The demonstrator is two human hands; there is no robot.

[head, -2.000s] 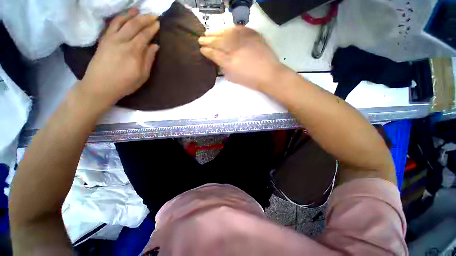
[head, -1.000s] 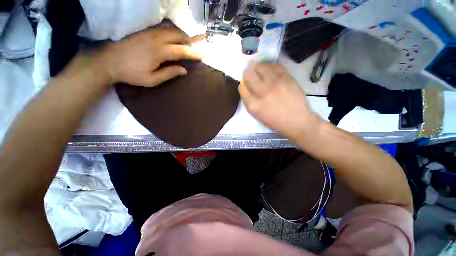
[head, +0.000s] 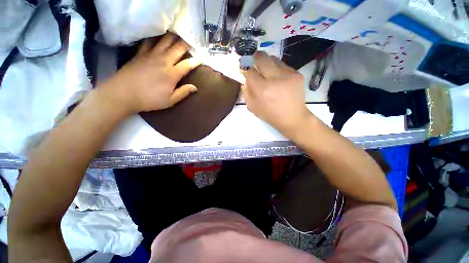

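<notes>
The dark brown panel (head: 205,110) lies on the white table, its rounded edge towards me. The puffy white garment (head: 136,20) lies behind it, under the left side of the machine. My left hand (head: 159,77) presses flat on the panel with fingers spread. My right hand (head: 272,87) is at the panel's right edge, fingers bent beside the grey-capped knob (head: 247,61); whether it pinches anything is hidden. The lit presser foot (head: 219,50) is just beyond the panel's upper edge.
The sewing machine head (head: 339,25) spans the upper right. Snips (head: 320,72), a brown piece (head: 303,49) and crumpled black cloth (head: 365,100) lie right. A measuring strip (head: 205,155) runs along the front edge. Brown panels (head: 308,198) and white garments (head: 103,226) are below.
Since two seconds ago, the panel has turned and shifted right. My left hand has moved right and down with it. My right hand has moved off the panel's top to beside the knob. The view has shifted.
</notes>
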